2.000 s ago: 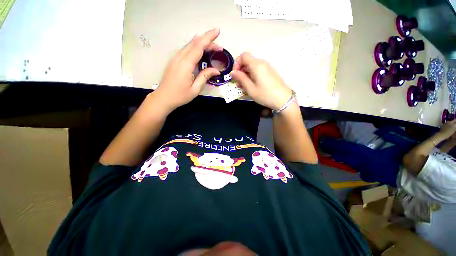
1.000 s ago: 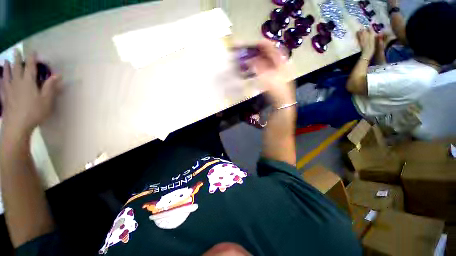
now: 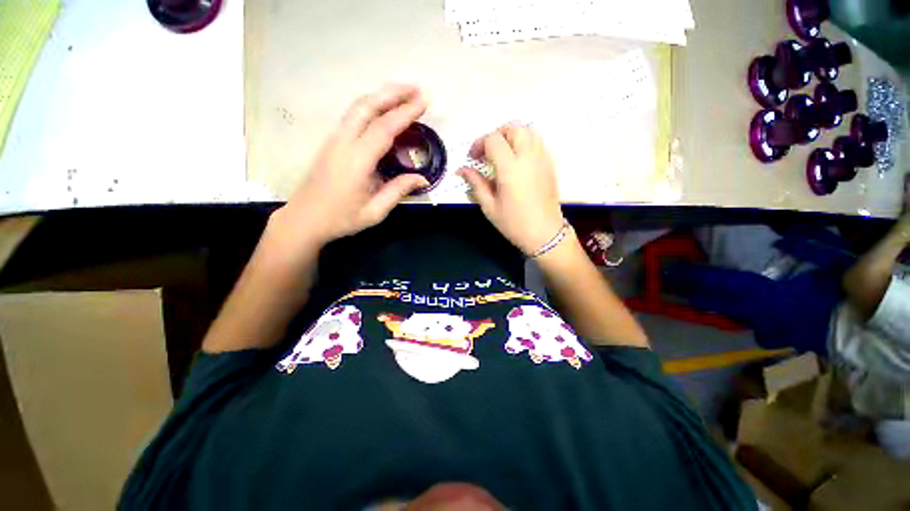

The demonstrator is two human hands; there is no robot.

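My left hand (image 3: 354, 165) is closed around a dark purple flared housing (image 3: 431, 150), its round opening facing up, near the bench's front edge. My right hand (image 3: 517, 185) is just right of the housing, apart from it, with thumb and fingers pinching a small white label sheet (image 3: 480, 168). The sheet is partly hidden by the fingers. Whether a single label is at the fingertips is too small to tell.
Several purple housings (image 3: 770, 135) stand at the bench's right, beside small silver parts (image 3: 884, 112). Another housing (image 3: 185, 10) is at the upper left. Label backing sheets (image 3: 574, 18) lie at the back. A carton (image 3: 95, 374) is lower left. A person's arm (image 3: 878, 264) shows at right.
One second ago my hands were spread apart, the right blurred with a housing. Now both are together in front of me. A housing now lies at the upper left, absent two seconds ago.
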